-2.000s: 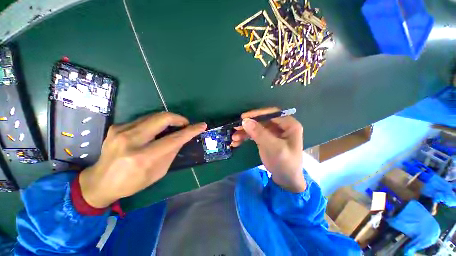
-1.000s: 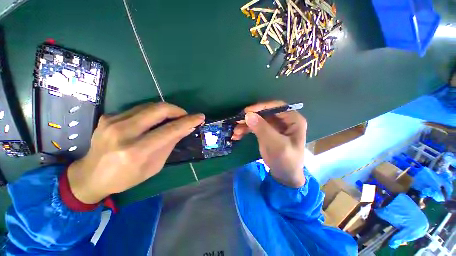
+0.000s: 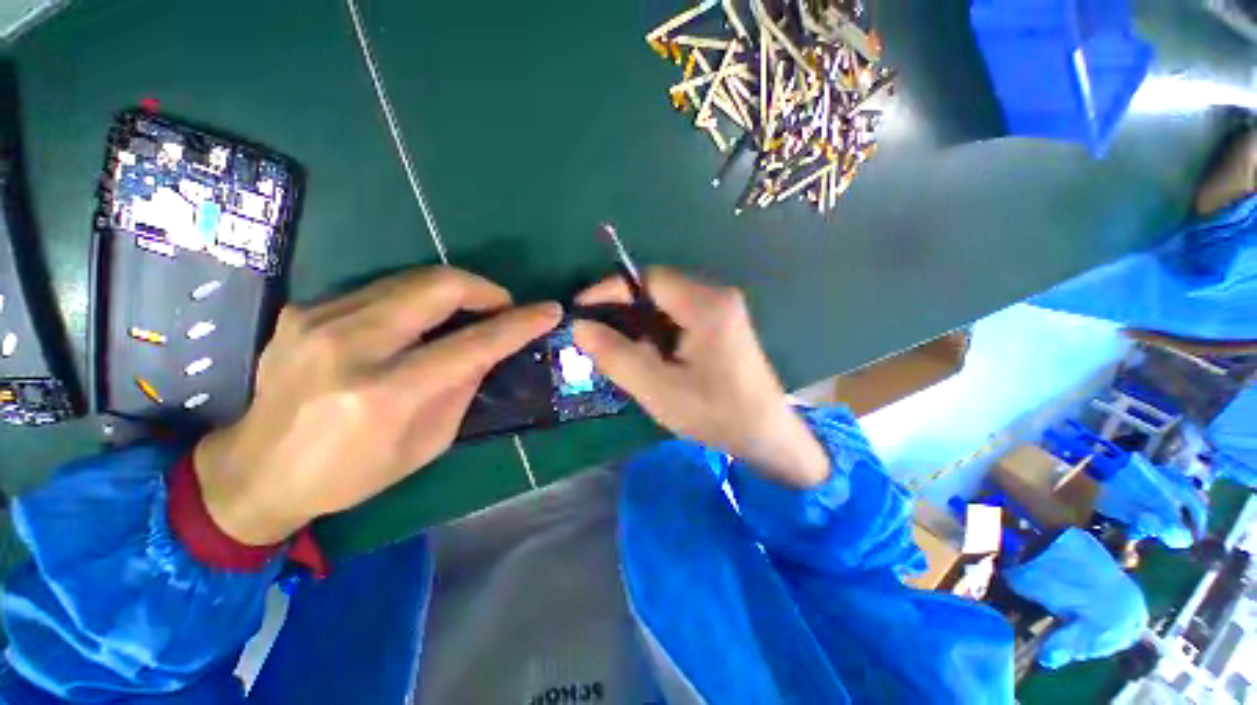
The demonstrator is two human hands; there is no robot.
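A black phone body (image 3: 513, 400) lies on the green bench near its front edge, partly under my hands. Its main board (image 3: 596, 397) shows at the right end with a bright white-silver square (image 3: 575, 366). My left hand (image 3: 365, 400) lies over the phone's left part and holds it, its index fingertip at the board's upper edge. My right hand (image 3: 689, 358) covers the board's upper right and holds a dark slim tool (image 3: 627, 262), its silver-grey end pointing up and away. The fingertips of both hands are close together at the phone's far edge. Whether a flex part is under them is hidden.
Another open phone body (image 3: 193, 276) lies at left, with a further one (image 3: 28, 351) cut off by the picture's edge. A pile of flex parts (image 3: 793, 103) lies beyond my hands, a blue bin (image 3: 1061, 62) at upper right. Another person's arm (image 3: 1186, 269) shows at right.
My right hand has moved left over the board and turned, so the tool now points up instead of right. My left hand stays on the phone. The view has shifted a little.
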